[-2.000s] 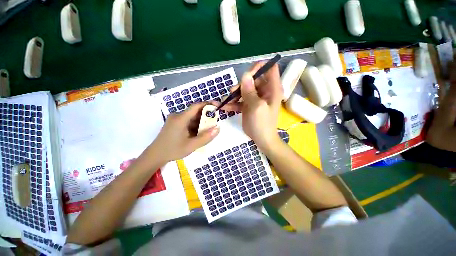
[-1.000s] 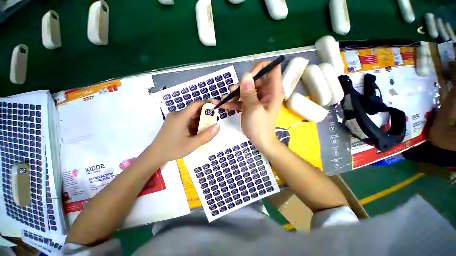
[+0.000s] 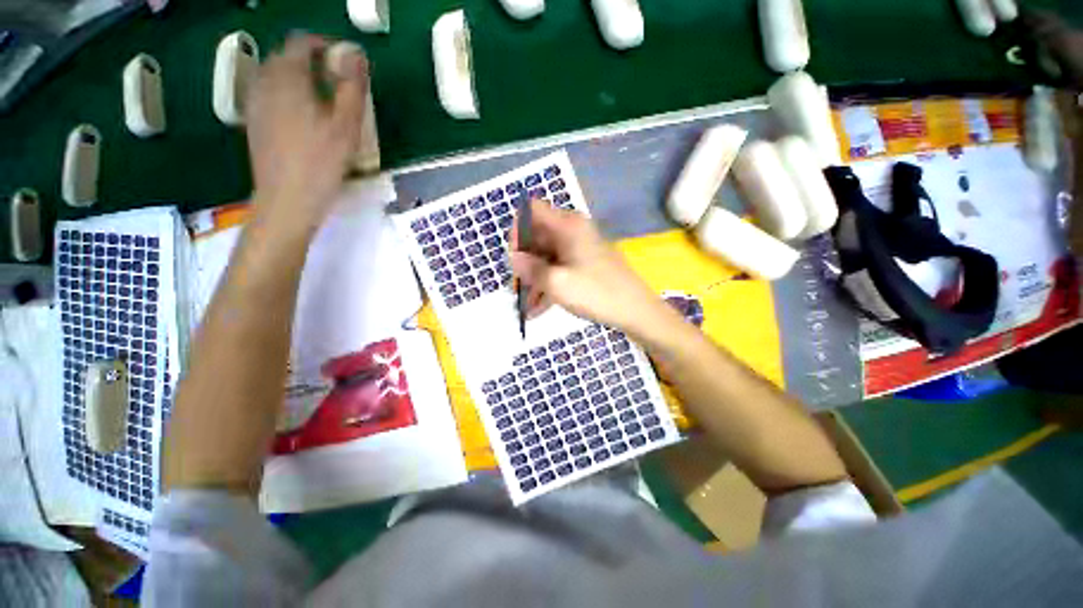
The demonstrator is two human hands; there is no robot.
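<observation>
My left hand [image 3: 303,125] is stretched over the near edge of the green belt, on a white plastic housing [image 3: 366,133] that is partly hidden by the fingers. The hand is slightly blurred. My right hand [image 3: 570,267] holds the thin black tweezers [image 3: 523,267] pen-like, tip down over the bare white band of the label sheet [image 3: 580,410]. Dark labels lie in grids above and below that band. Several white housings [image 3: 772,188] lie in a cluster right of the sheet.
More housings lie on the green conveyor belt [image 3: 534,89]. Spare label sheets [image 3: 149,285] with a housing [image 3: 106,406] on top are at left. A black strap [image 3: 903,279] lies on printed sheets at right. A brown box [image 3: 724,505] is below the ledge. Another person's hand shows at upper right [image 3: 1057,45].
My left hand has moved from over the label sheet up and left to the belt with a housing. My right hand has lowered, and the tweezers now point down. The view has shifted.
</observation>
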